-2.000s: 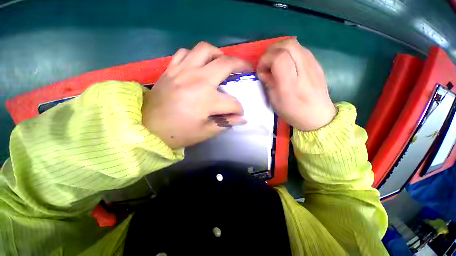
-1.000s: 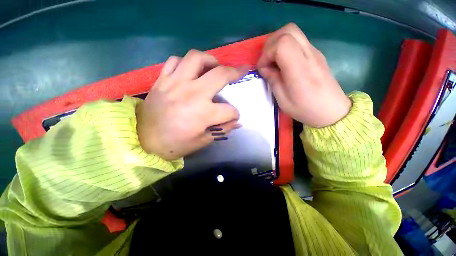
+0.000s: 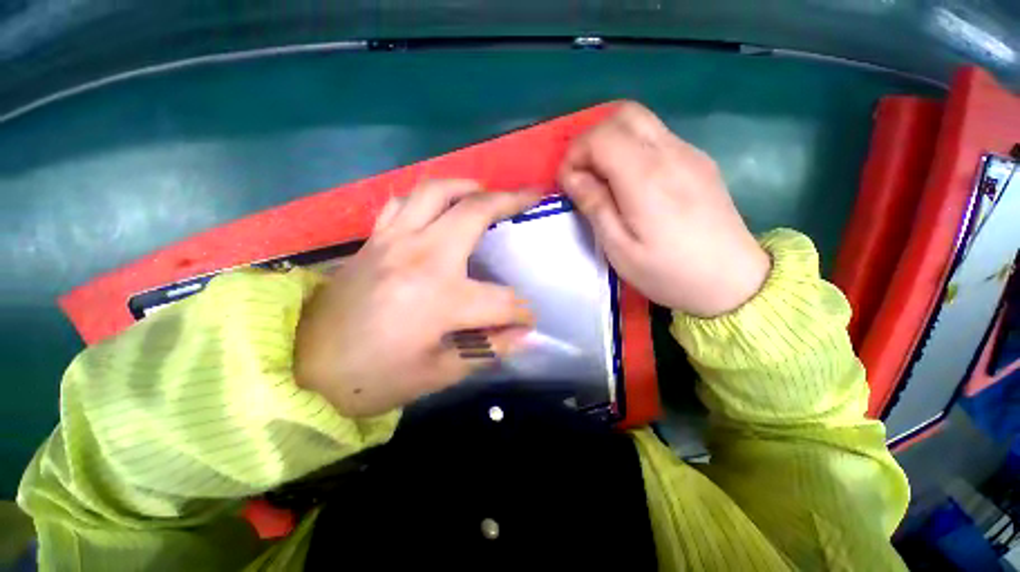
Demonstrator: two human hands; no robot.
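A flat display panel (image 3: 554,274) with a pale face and dark rim lies in a red foam tray (image 3: 336,216) in front of me. My left hand (image 3: 414,296) lies over the panel's middle, its index fingertip at the far edge; several small black strips (image 3: 474,344) are stuck side by side on a finger. My right hand (image 3: 660,207) is at the panel's far right corner, thumb and index fingertips together. Whether anything is between them is hidden. My sleeves and left hand cover the panel's left part.
The tray lies on a glossy dark-green surface (image 3: 134,168) with a metal rail (image 3: 280,60) across the back. At the right, another red foam tray (image 3: 912,268) holds pale panels (image 3: 951,324), tilted and overlapping. Blue items show at the lower right edge.
The view has shifted, so the tray and panel sit lower and the rail shows more. Both hands stay at the panel's far edge, with slight finger movement. The left fingers now sit slightly lower on the panel.
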